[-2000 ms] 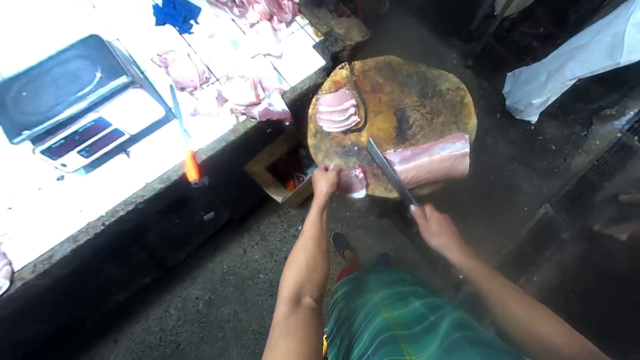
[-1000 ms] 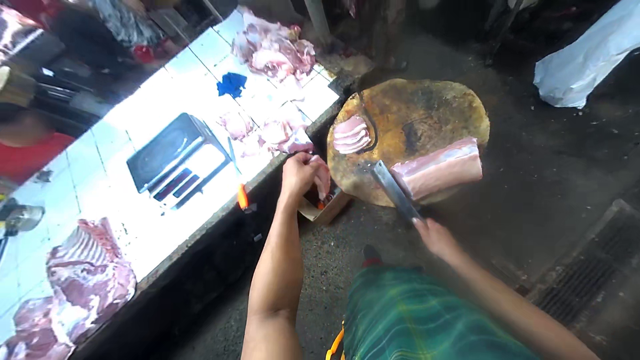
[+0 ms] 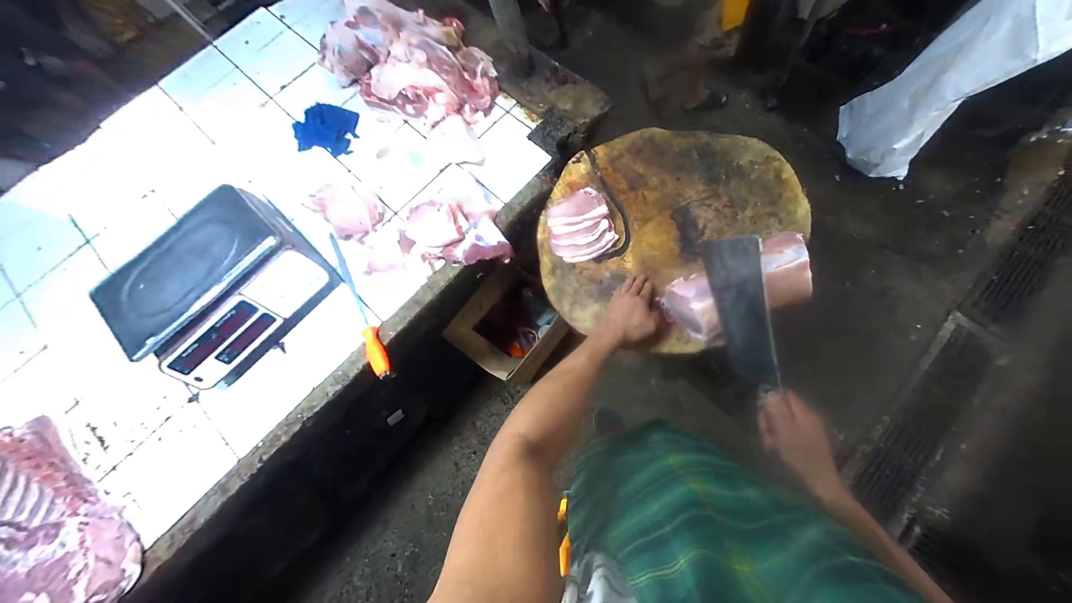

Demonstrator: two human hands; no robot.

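Observation:
My right hand (image 3: 796, 431) grips the handle of a cleaver (image 3: 739, 301), whose broad blade is above a slab of raw meat (image 3: 787, 268) and hides its middle. My left hand (image 3: 634, 310) rests at the lower edge of a round wooden chopping block (image 3: 670, 184), its fingertips beside the left end of the meat. Whether those fingers touch the meat is hard to tell, and nothing shows held in them. Several overlapping meat slices (image 3: 582, 224) lie on the block's left side, inside a dark curved crack.
Left of the block stands a white tiled counter (image 3: 251, 427) with a weighing scale (image 3: 188, 268), an orange-handled sharpening steel (image 3: 377, 352), a blue cloth or bag (image 3: 327, 128), meat pieces (image 3: 410, 67) and ribs (image 3: 59, 519). Below its edge sits an open box (image 3: 494, 335). White sheeting (image 3: 930, 92) hangs upper right.
My left hand had a piece of meat by the counter's edge; it is back at the block without it. The cleaver has moved from the meat's left end to over its middle.

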